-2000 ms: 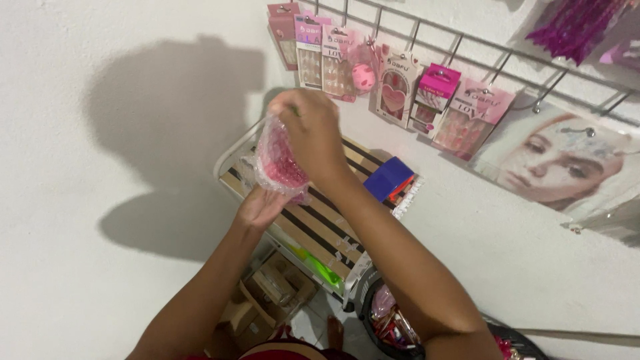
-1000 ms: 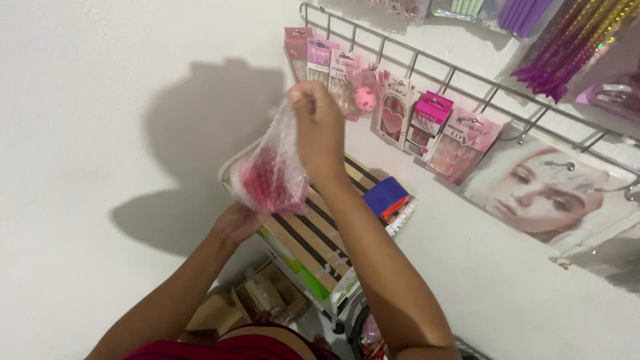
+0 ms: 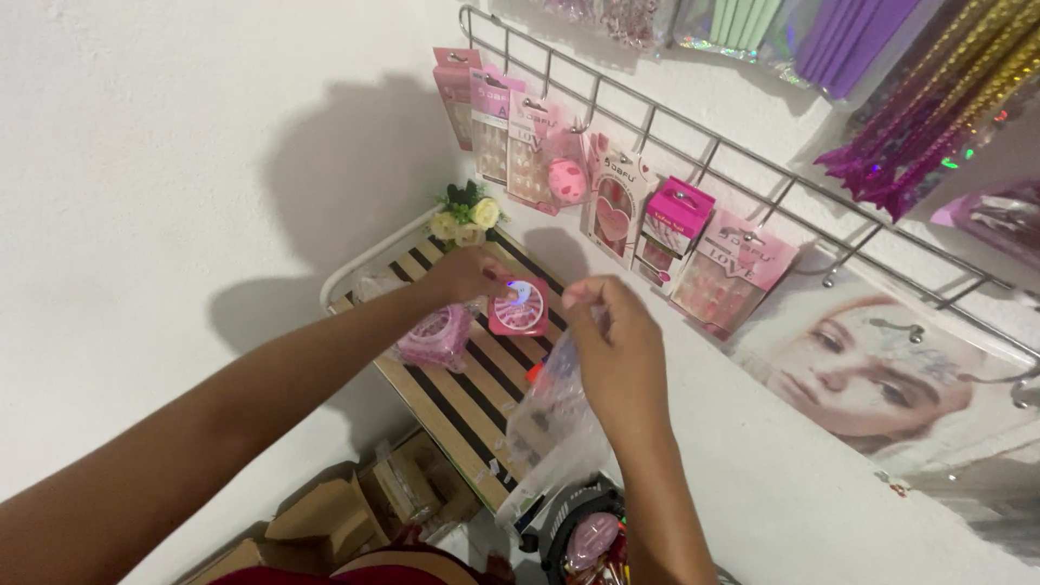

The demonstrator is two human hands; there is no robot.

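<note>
My left hand (image 3: 471, 275) holds a pink square case with a round clear top (image 3: 518, 309) by its upper left edge, above a slatted wooden shelf top (image 3: 455, 406). Beneath my left forearm, another pink case in clear plastic wrap (image 3: 436, 335) lies on the slats. My right hand (image 3: 611, 325) pinches an emptied-looking clear plastic bag (image 3: 556, 414), which hangs down over the shelf's right side. Behind the bag an orange-red and blue thing shows only in part. Artificial cream roses (image 3: 471, 221) stand at the shelf's far corner.
Packs of press-on nails (image 3: 727, 272) hang from a metal wall rack (image 3: 707, 154) along the right wall. A printed face poster (image 3: 877, 374) hangs beside them. Below are open cardboard boxes (image 3: 325, 516) and a dark basket (image 3: 561, 520) of small packaged goods. A white rail (image 3: 382, 248) edges the shelf.
The pink case, inside the clear bag earlier, is out of it in my left hand. My hands have moved apart, and the bag hangs from my right hand. The wrapped case and roses are now visible.
</note>
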